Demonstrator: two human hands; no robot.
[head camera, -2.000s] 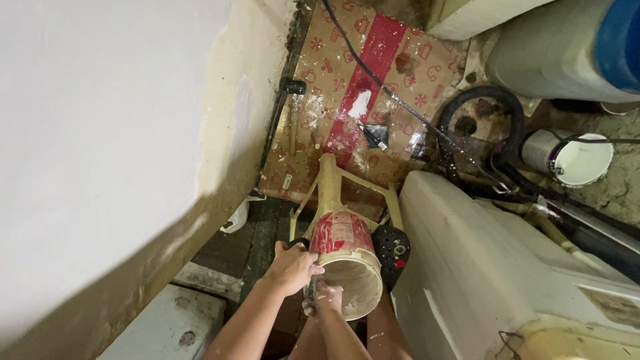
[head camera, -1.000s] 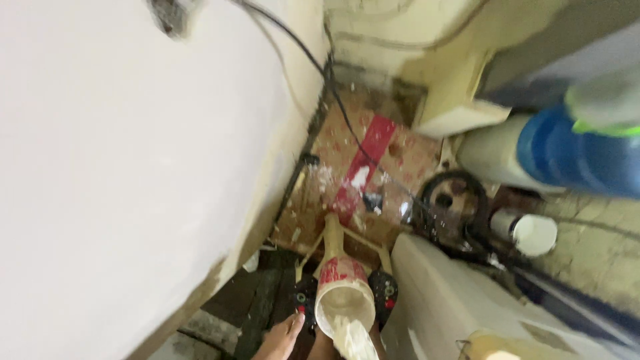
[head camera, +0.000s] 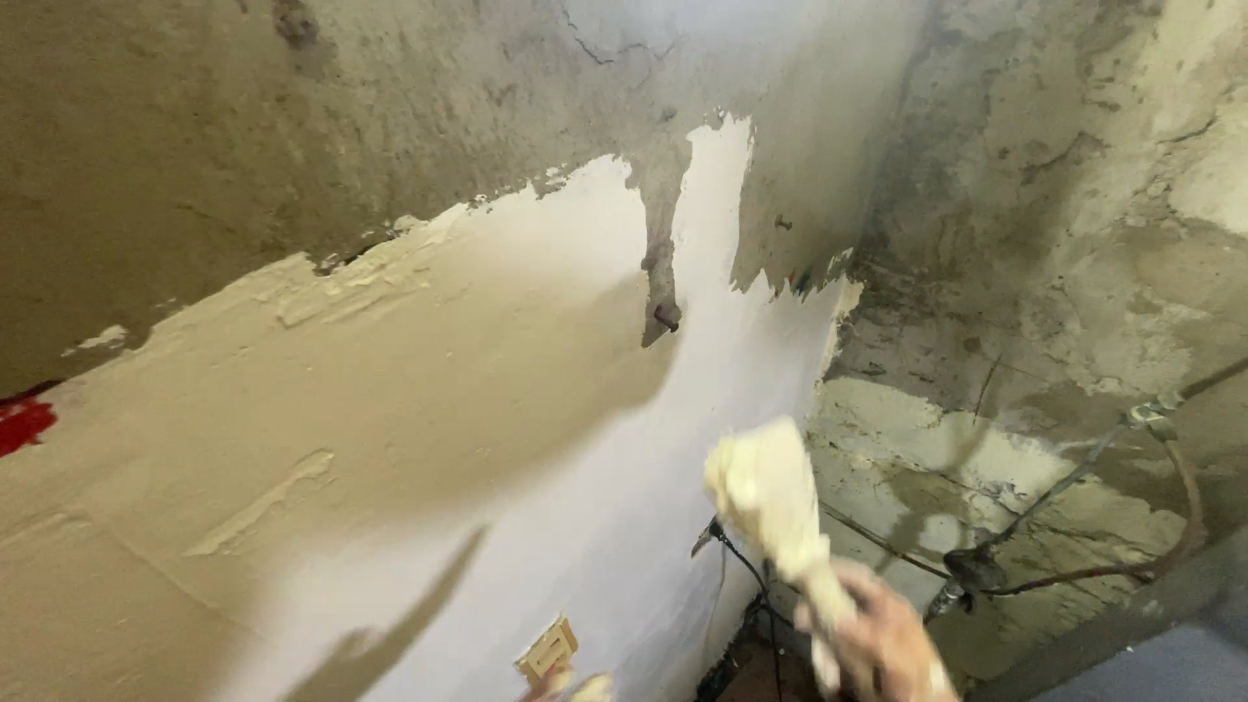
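My right hand (head camera: 873, 634) grips a putty knife (head camera: 770, 487) whose blade is thickly loaded with cream-coloured putty, held in front of the wall near the corner. At the bottom edge, part of my left hand (head camera: 546, 685) shows beside a lump of putty; whether it holds anything is hidden. White putty (head camera: 585, 458) covers the lower wall, ending in a ragged upper edge against bare grey plaster (head camera: 439, 107). A bolt (head camera: 667, 317) sticks out of an uncoated strip between two putty patches.
A wall socket or switch plate (head camera: 548, 651) sits low on the coated wall. Black cables (head camera: 741, 556) hang by the corner. On the stained adjoining wall (head camera: 1072, 244), pipes and a cable meet at a fitting (head camera: 970, 570). A red patch (head camera: 24, 421) lies far left.
The view has swung up from the floor and bucket to the wall. The putty knife, loaded over the bucket a second ago, is now raised near the wall in my right hand.
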